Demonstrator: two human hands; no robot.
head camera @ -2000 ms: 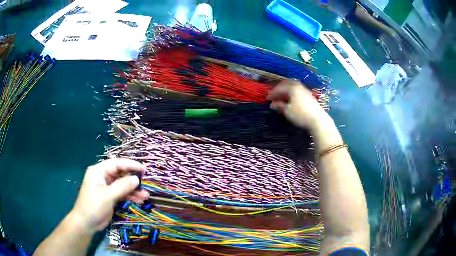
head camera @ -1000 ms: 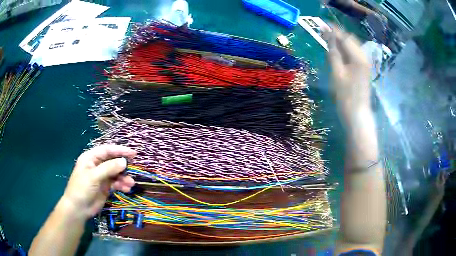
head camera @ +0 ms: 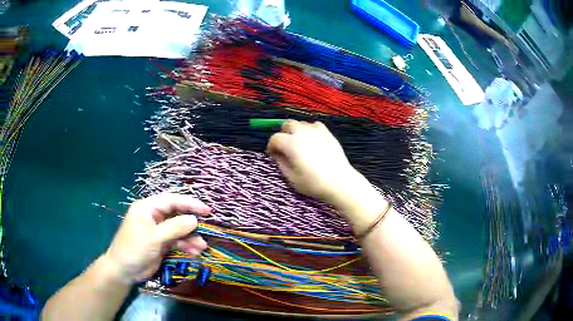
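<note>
My left hand [head camera: 157, 235] is at the left end of the nearest tray. Its thumb and fingers pinch a small dark connector housing, mostly hidden, with yellow, blue and orange wires running right from it. My right hand [head camera: 308, 157] is over the black wires [head camera: 371, 147], beside the green piece [head camera: 266, 124]; its fingers are curled and I cannot tell whether they hold a wire. Pink-and-white wires [head camera: 251, 194] lie between the hands. Part-built harnesses [head camera: 283, 281] with blue housings [head camera: 203, 276] lie in the nearest tray.
Red wires [head camera: 301, 84] and dark blue wires [head camera: 345, 59] lie beyond the black ones. Instruction sheets [head camera: 138, 28] lie at back left, a blue plastic tray [head camera: 386, 20] at back right. A harness bundle [head camera: 31, 94] is at far left. Loose strands [head camera: 496, 238] lie at right.
My right hand has moved from the red and black wires out to the far right, then back left over the black wires. My left hand keeps its pinch. The view has shifted slightly.
</note>
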